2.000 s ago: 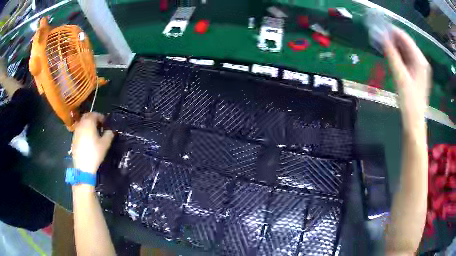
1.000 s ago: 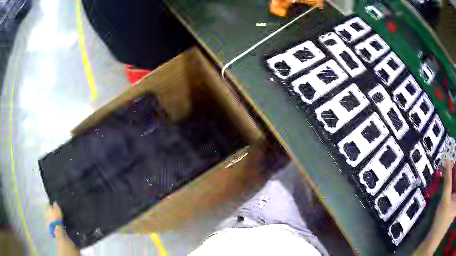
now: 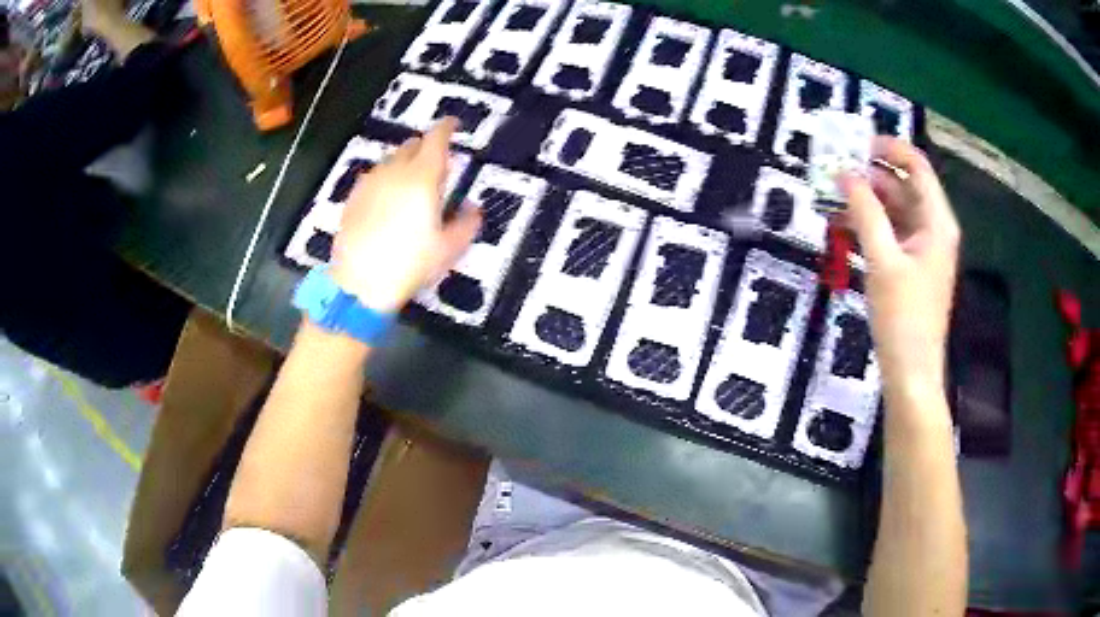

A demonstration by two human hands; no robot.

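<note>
A black blister tray (image 3: 519, 133) lies on the dark green mat, its pockets filled with rows of white phone housings (image 3: 667, 307). My right hand (image 3: 905, 223) holds a small whitish circuit board (image 3: 841, 151) between thumb and fingers above the tray's right part. A red piece (image 3: 837, 258) shows just below that hand. My left hand (image 3: 404, 229), with a blue wristband, is over the tray's left part, fingers apart above the housings. It covers part of a housing, and nothing shows in it.
An orange fan (image 3: 280, 48) stands at the upper left with a white cable. The green belt (image 3: 965, 84) runs behind the tray. A dark slab (image 3: 979, 362) and red pieces (image 3: 1082, 422) lie at the right. An open carton (image 3: 199, 410) is below the table edge. A person's dark sleeve (image 3: 97, 217) is at left.
The view has swung back from the carton to the table. My left hand has let go of the black tray at the carton and is now over the filled tray. My right hand still holds the board.
</note>
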